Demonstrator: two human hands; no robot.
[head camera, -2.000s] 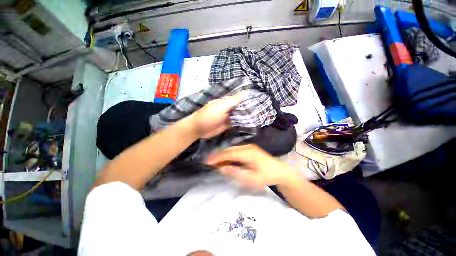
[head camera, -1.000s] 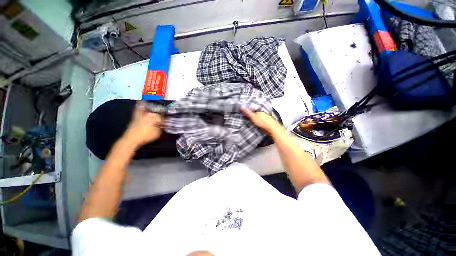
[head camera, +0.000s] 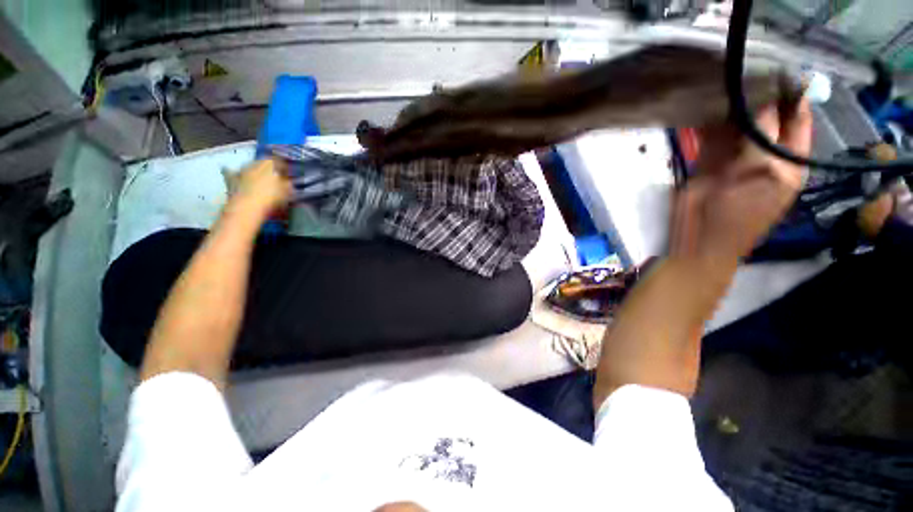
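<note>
My left hand (head camera: 260, 188) grips the black-and-white plaid layer (head camera: 350, 192) behind the left part of the black padded board (head camera: 330, 300). My right hand (head camera: 751, 165) is raised at the upper right and holds the end of a dark brown layer (head camera: 591, 95), stretched in the air from the plaid cloth and blurred. More plaid cloth (head camera: 466, 215) lies behind the board, one corner over its back edge. The steam iron (head camera: 591, 292) rests at the board's right end, partly hidden by my right forearm.
A blue upright arm (head camera: 290, 105) stands behind the board. A black hose (head camera: 739, 80) hangs in front of my right hand. Another white-covered table (head camera: 631, 185) stands to the right. Another person's hand (head camera: 877, 212) shows at the far right. Shelving stands at the left.
The plaid layer has been lifted off the board to behind it. My right hand has swung up and right with the brown layer, now stretched out. My left hand has moved back with plaid cloth.
</note>
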